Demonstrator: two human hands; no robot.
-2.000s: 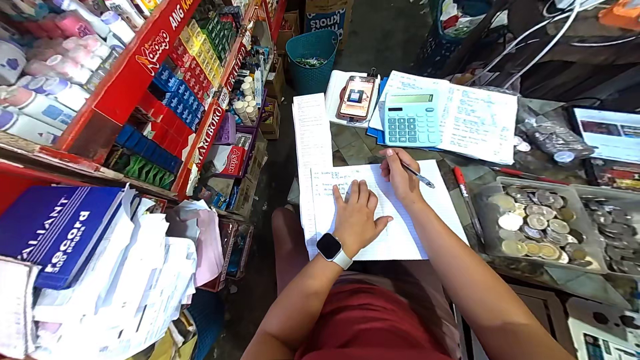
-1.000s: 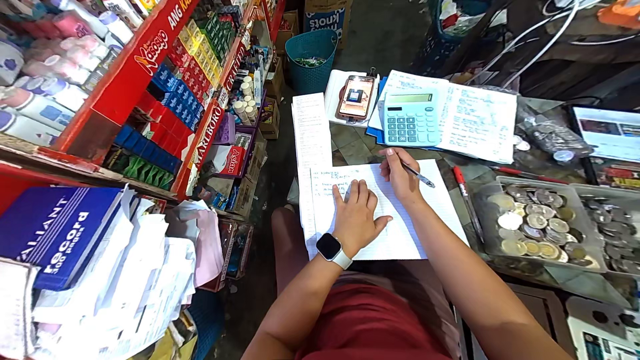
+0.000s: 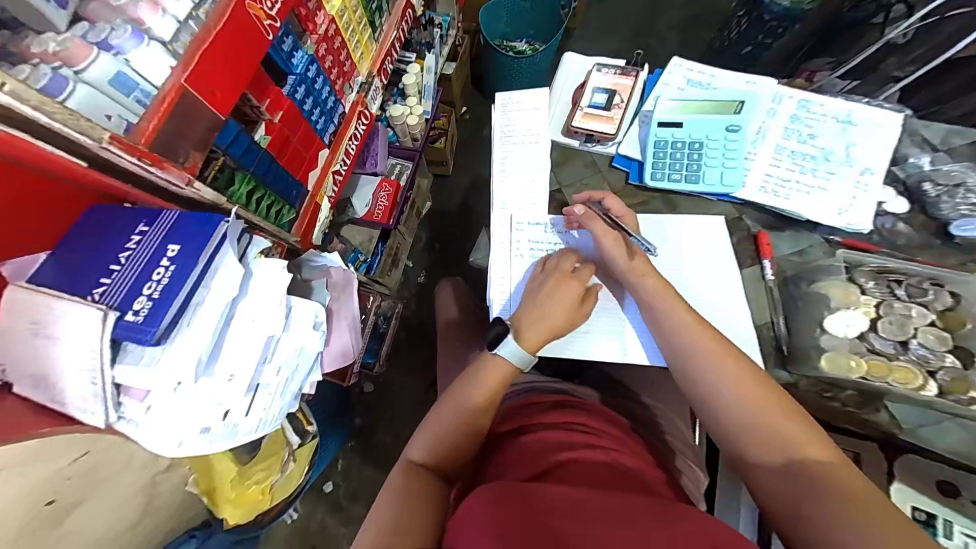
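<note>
An open ruled notebook (image 3: 694,259) with handwriting near its upper left lies over the table's front edge. My left hand (image 3: 557,293), with a smartwatch on the wrist, rests on its left page, fingers curled and holding nothing. Just above and to the right, my right hand (image 3: 610,229) grips a pen (image 3: 621,229), whose visible end points down and right; its writing tip is hard to make out. A long written sheet (image 3: 521,145) lies beyond the notebook's left side. Farther back, a light blue calculator (image 3: 695,145) sits on written papers (image 3: 823,152), beside a phone (image 3: 606,99).
A red-capped marker (image 3: 770,282) lies between the notebook and a plastic tray (image 3: 801,335) of coins. Stacked papers (image 3: 221,381) and a blue record book (image 3: 137,267) are at left, below red shelves of goods. A teal basket (image 3: 518,72) stands on the floor behind.
My right hand has moved left across the notebook, closer to the written lines, still with the pen. The fingers of my left hand, spread before, are now more curled.
</note>
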